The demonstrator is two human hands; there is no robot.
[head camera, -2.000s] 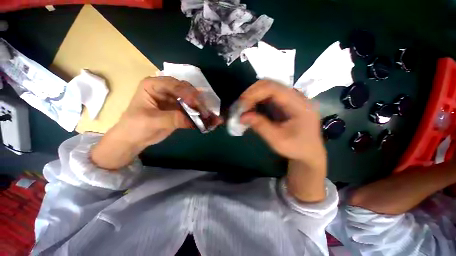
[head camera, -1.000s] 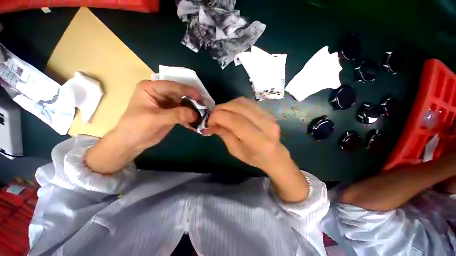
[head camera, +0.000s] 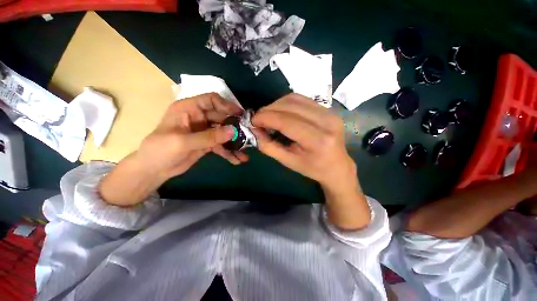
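Note:
My left hand [head camera: 188, 132] holds a watch head [head camera: 236, 134] at the fingertips; its dark face shows a green reflection. My right hand [head camera: 303, 132] pinches a small whitish wipe [head camera: 248, 124] against the rim of the watch head. The two hands almost meet, and the fingers hide part of both things. Several black glossy watch heads [head camera: 404, 103] lie on the dark green bench top to the right of my hands.
A crumpled grey-black heap of used wipes [head camera: 253, 29] lies at top centre, white wipes [head camera: 371, 76] below it. Left are a tan sheet [head camera: 118, 64], white wad [head camera: 94, 114] and printed bag [head camera: 41, 109]. A red tray [head camera: 500, 117] and another person's arm [head camera: 471, 206] are right.
Two seconds ago my hands were apart; my right hand has brought the wipe left onto the watch head. Since one second ago, the watch head has turned and its face shows a green reflection.

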